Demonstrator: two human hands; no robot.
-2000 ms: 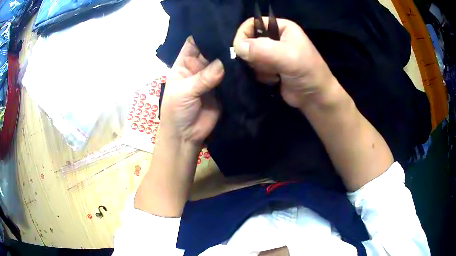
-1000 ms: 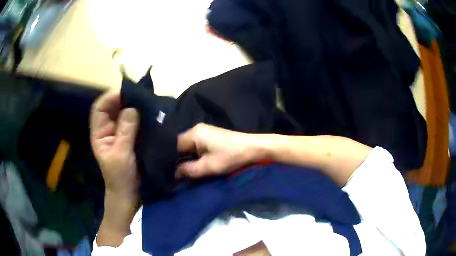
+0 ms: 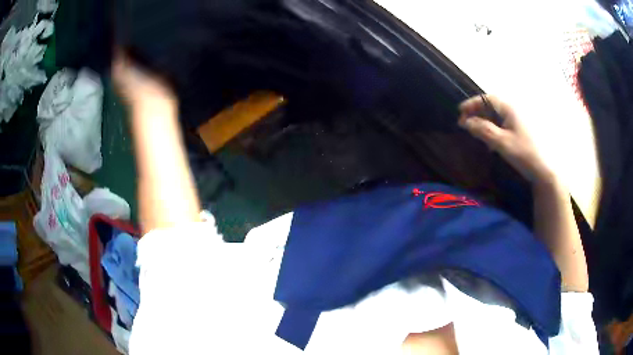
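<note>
My left hand (image 3: 142, 80) is stretched out at the upper left, blurred, its fingers against dark cloth (image 3: 156, 31); whether it grips the cloth cannot be told. My right hand (image 3: 503, 135) is at the table's near edge with curled fingers. A thin dark shape shows at its fingers, too unclear to name. Black garments (image 3: 614, 90) lie on the pale table (image 3: 548, 76) at the right. A sheet with small red dots (image 3: 575, 52) is partly beside them.
A dark, partly glossy mass (image 3: 333, 55) lies below the table edge. An orange-brown bar (image 3: 241, 119) is over the green floor (image 3: 264, 173). White plastic bags (image 3: 73, 118) and a red-rimmed container (image 3: 98, 277) with light blue cloth (image 3: 123, 267) stand at the left.
The view has swung left, off the table. My left hand has left the labelled black piece and reaches out to the upper left. My right hand has moved apart to the table edge.
</note>
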